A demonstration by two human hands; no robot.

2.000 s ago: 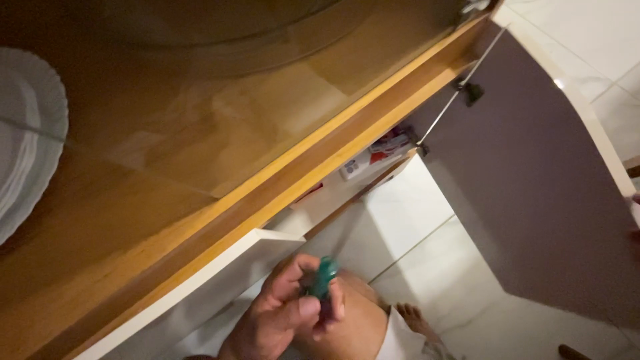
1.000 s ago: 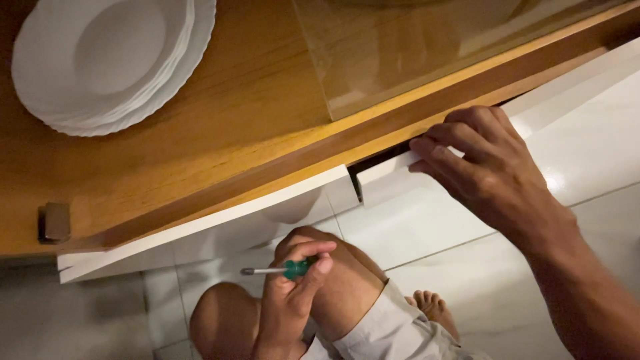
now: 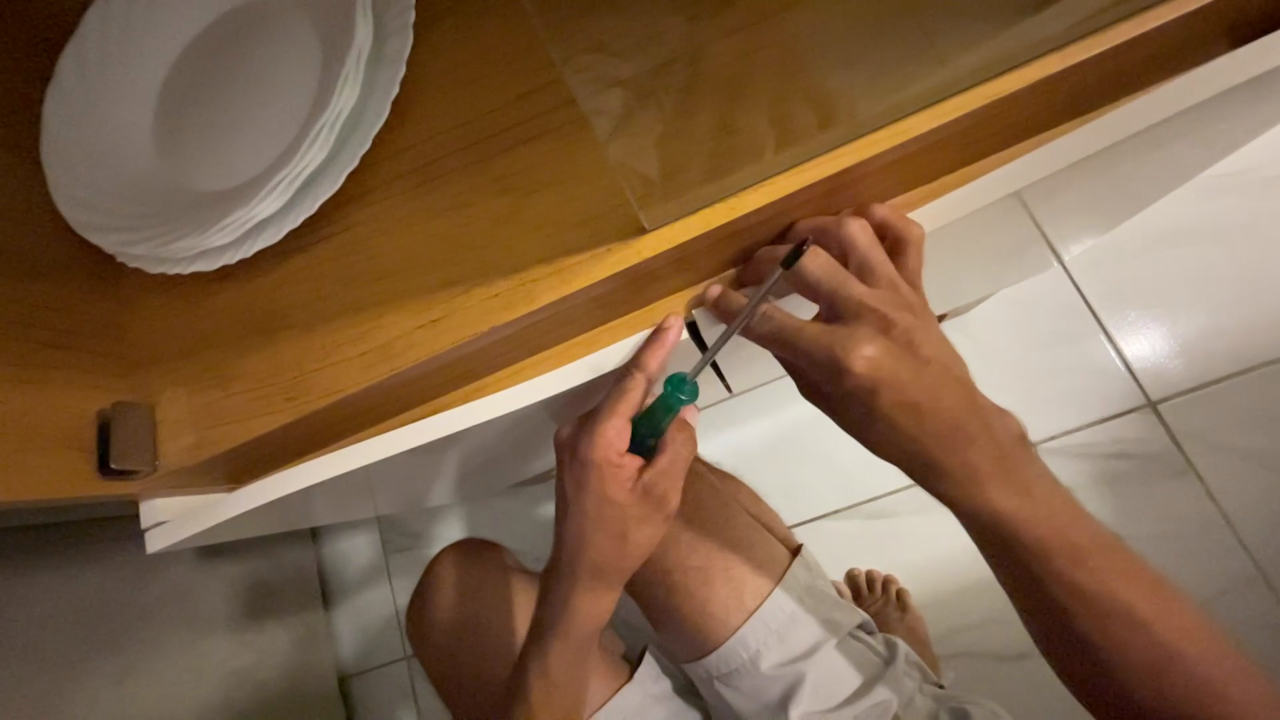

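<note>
My left hand (image 3: 625, 460) grips the green handle of a screwdriver (image 3: 662, 415), its shaft pointing up and right past my right fingers. The left index finger is stretched out to the edge of the left white cabinet door (image 3: 440, 425), by the gap between two doors. My right hand (image 3: 860, 320) has its fingertips at the top edge of the right white door (image 3: 1010, 170), close under the wooden cabinet edge (image 3: 600, 300). Whether the right fingers pinch the door is hidden. The screwdriver tip looks dark and lies in front of the right hand.
A stack of white scalloped plates (image 3: 240, 100) sits on the wooden cabinet surface at upper left, beside a clear glass panel (image 3: 760, 100). A brown bracket (image 3: 128, 440) is at the left corner. My bent knees and a bare foot (image 3: 890, 610) are below, over the tiled floor (image 3: 1090, 340).
The right door stood wide open two seconds ago and now lies near the cabinet front. My left hand has risen to the door gap, and the screwdriver now points up and right instead of left.
</note>
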